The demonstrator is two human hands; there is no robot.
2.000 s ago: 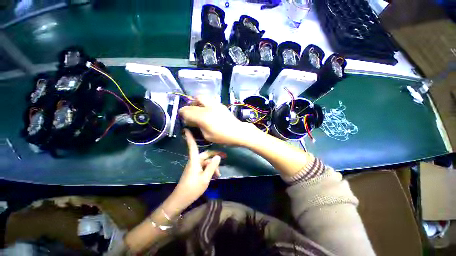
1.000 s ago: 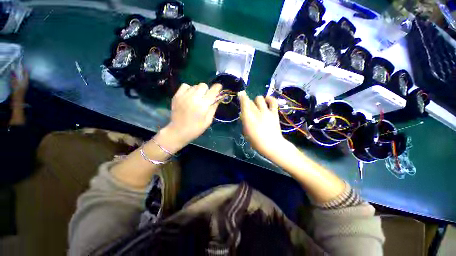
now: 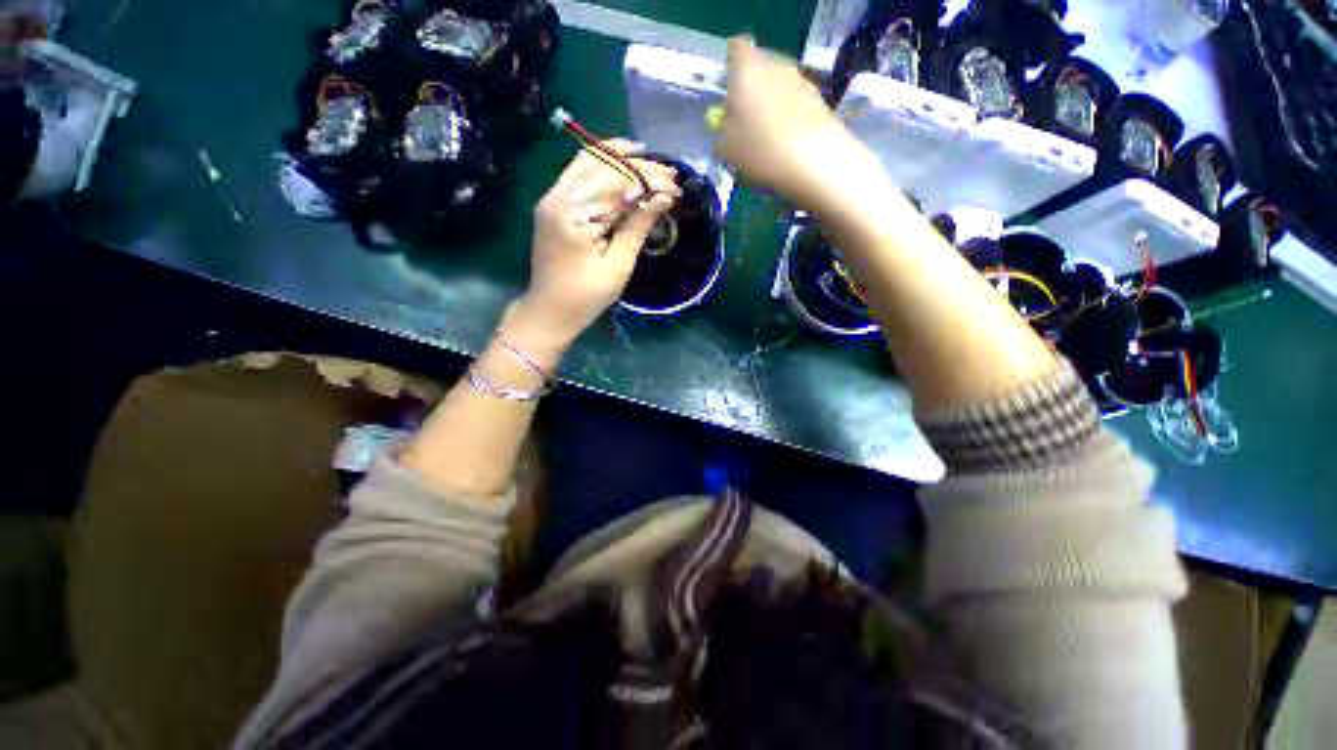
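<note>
My left hand [image 3: 587,242] grips a bundle of thin wires [image 3: 604,153] between thumb and fingers; a small white plug sits at the bundle's upper left end. The wires rise beside a round black camera base housing [image 3: 685,267] with a white rim. Its white bracket plate [image 3: 672,100] stands behind it. My right hand [image 3: 770,125] is raised over the right side of this plate, fingers curled, with a yellow cover on a fingertip. Whether it holds anything is hidden.
More base housings [image 3: 833,279] with white plates and loose wires stand to the right. Black camera head modules [image 3: 436,129] cluster at the upper left, others [image 3: 1078,100] at the upper right. Tangled white thread [image 3: 1195,425] lies right. A brown carton [image 3: 161,498] is below the bench edge.
My left hand has pulled the wires up and left out of the cup. My right hand has moved up and away from the cup. The view has shifted slightly.
</note>
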